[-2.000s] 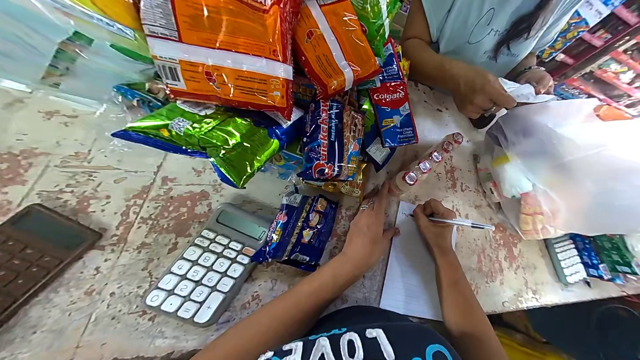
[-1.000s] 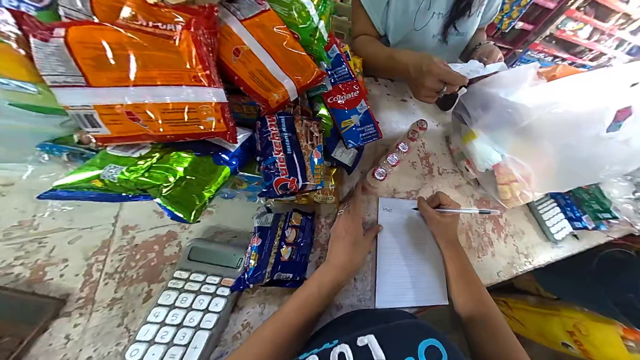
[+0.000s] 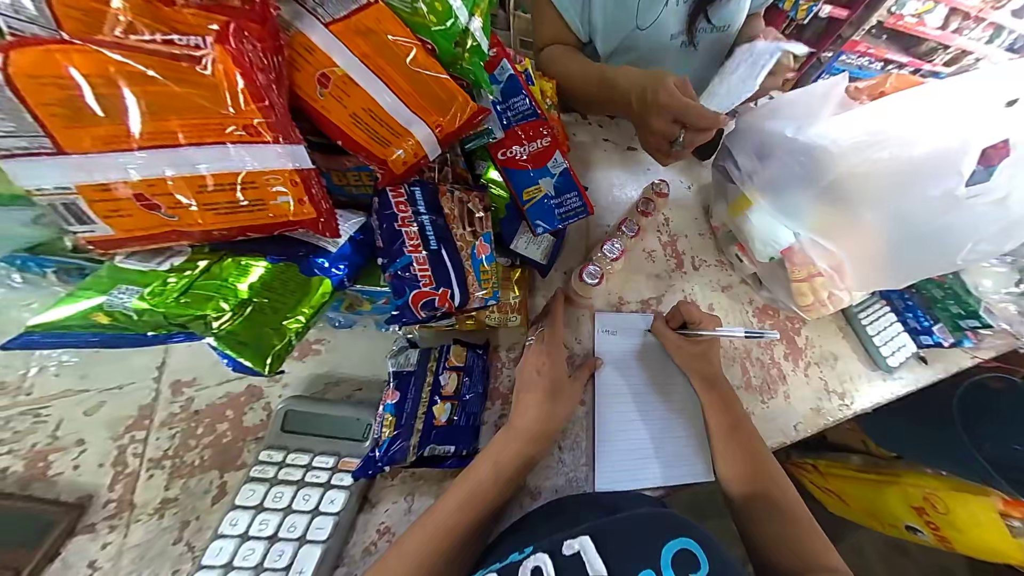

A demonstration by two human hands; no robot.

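A lined paper notepad (image 3: 652, 416) lies on the worn counter with a little handwriting at its top. My right hand (image 3: 690, 340) holds a clear-barrelled ballpoint pen (image 3: 740, 334), its tip near the top right of the page. Flat on the counter, my left hand (image 3: 548, 376) has its thumb at the pad's left edge and its fingers apart; it wears a ring. Left of that hand lies a blue snack packet (image 3: 436, 404), partly over a grey calculator (image 3: 300, 480). Several small bottles with foil caps (image 3: 612, 250) run in a slanted row above the pad.
Orange snack bags (image 3: 176, 152), a green foil bag (image 3: 200, 296), an instant mami noodle packet (image 3: 424, 248) and Colgate toothpaste boxes (image 3: 540, 176) are piled at left. Across the counter, a person's hand (image 3: 668, 116) holds paper beside a filled plastic bag (image 3: 864, 192). A second calculator (image 3: 880, 332) sits right.
Handwriting at the top of the pad has grown since one second ago. The other person's pale paper is now raised higher. The view has shifted between frames.
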